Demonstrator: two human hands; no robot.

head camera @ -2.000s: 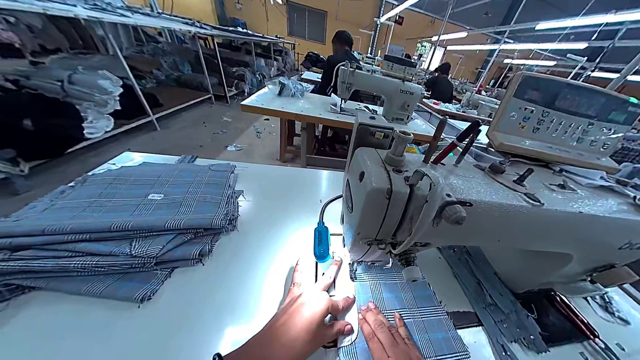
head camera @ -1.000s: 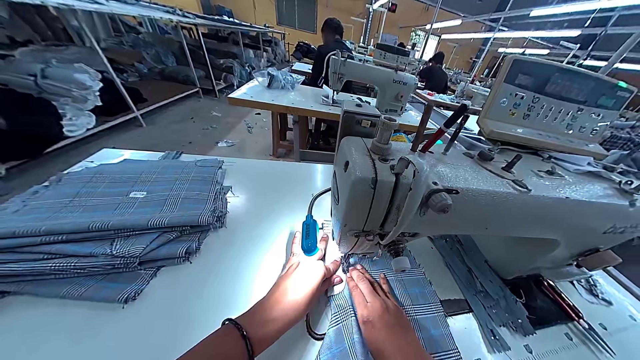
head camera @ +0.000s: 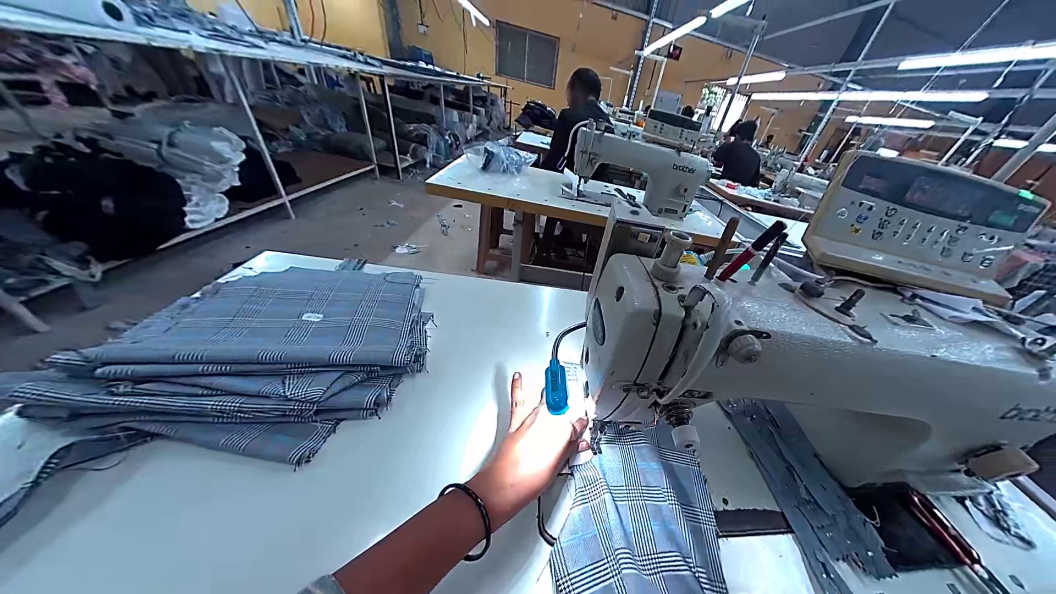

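A grey-blue plaid fabric piece [head camera: 639, 511] lies under the needle area of a white Brother sewing machine [head camera: 643, 338] and hangs toward me. My left hand [head camera: 536, 445] is flat beside the presser foot, thumb out to the left and fingertips at the fabric's left edge; whether they pinch it is hidden. A blue clip-like lamp [head camera: 556, 386] on a black flexible neck stands over that hand and lights it brightly. My right hand is out of view. Left on the white table lies a folded stack of plaid fabric pieces [head camera: 330, 318] with a small white label on top.
Dark grey fabric strips [head camera: 804, 487] and a dark pouch [head camera: 907, 528] lie under the machine arm. A control panel [head camera: 924, 219] and pens [head camera: 751, 250] sit on top. Another machine table [head camera: 511, 194] stands ahead, with co-workers beyond. Shelves [head camera: 289, 194] of fabric line the left.
My right hand, on the fabric near the needle in both earlier frames, has left the view. My left hand stays beside the presser foot.
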